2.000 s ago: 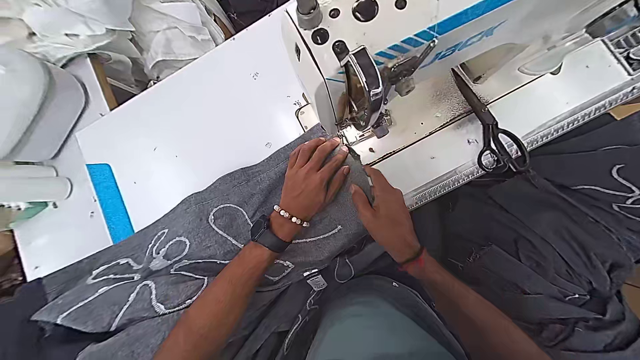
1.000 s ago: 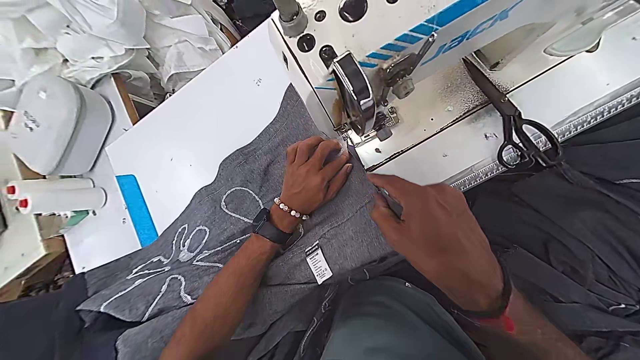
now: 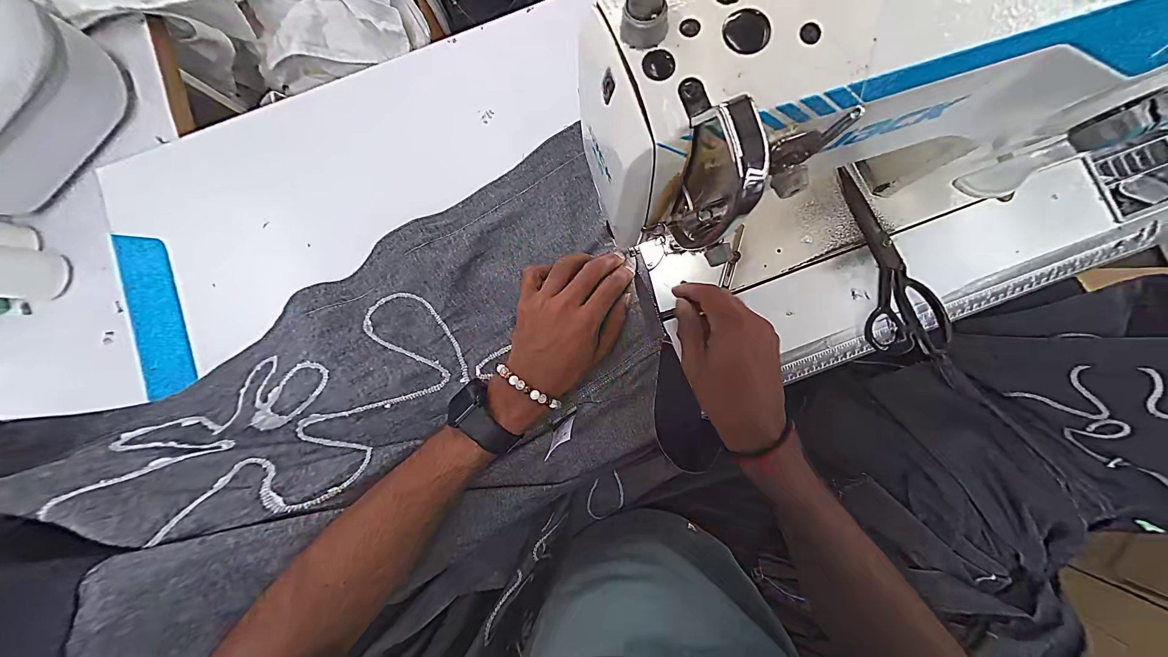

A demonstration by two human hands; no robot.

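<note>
Dark grey fabric [image 3: 438, 265] with white corded loops lies over the white table and reaches under the presser foot of a Jack sewing machine [image 3: 730, 91]. My left hand [image 3: 570, 319] rests on this fabric, fingertips close to the presser foot [image 3: 652, 251]. Just right of the foot, my right hand [image 3: 735, 365] has its thumb and forefinger close together beside the fabric edge; a small dark item shows at the fingertips, but what it is cannot be told. A small white label [image 3: 560, 438] sits on the fabric below my left hand.
Dark-handled scissors [image 3: 894, 283] lie on the machine bed, handles over a measuring tape strip [image 3: 830, 358]. More dark fabric [image 3: 949, 447] hangs at the right. White cloth [image 3: 319, 41] is heaped beyond the table [image 3: 365, 155]. White thread cones [image 3: 32, 272] stand at the far left.
My right hand has moved away from my lap side toward the machine needle area since one second ago. The label, laid out more fully then, is now partly folded. My left hand remains on the fabric.
</note>
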